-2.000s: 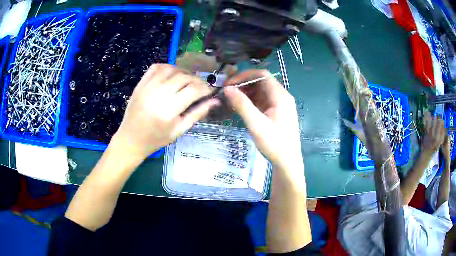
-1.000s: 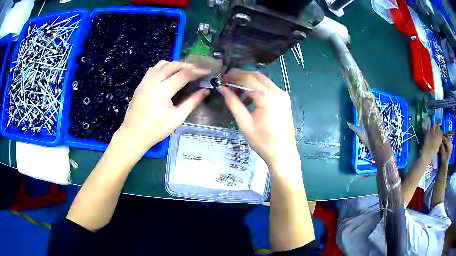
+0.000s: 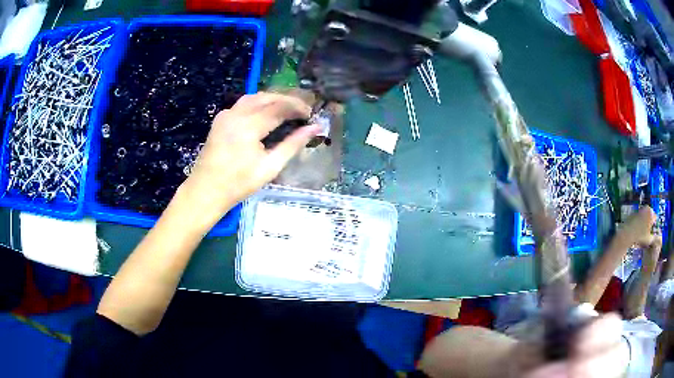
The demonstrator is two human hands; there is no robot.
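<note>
My left hand (image 3: 247,148) is at the silvery fixture block (image 3: 323,127) under the dark press head (image 3: 362,59). Its fingers are closed around something dark at the block; the part itself is mostly hidden. My right hand (image 3: 591,347), blurred at the lower right, is around the lower end of the long wrapped press lever (image 3: 528,159). The brownish-grey base plate (image 3: 314,170) lies under the block. The clear plastic box (image 3: 318,289) with a white liner and rows of pins lies nearest my body.
Blue trays of pins (image 3: 13,181) and dark rings (image 3: 164,221) are at the left. Loose pins (image 3: 412,111) and a white scrap (image 3: 382,138) lie right of the press. Another blue tray (image 3: 526,244) and a neighbouring person's hands (image 3: 639,227) are at the right.
My right hand has left the block and moved down right onto the lever. The lever's lower end has shifted left. My left hand stays at the block.
</note>
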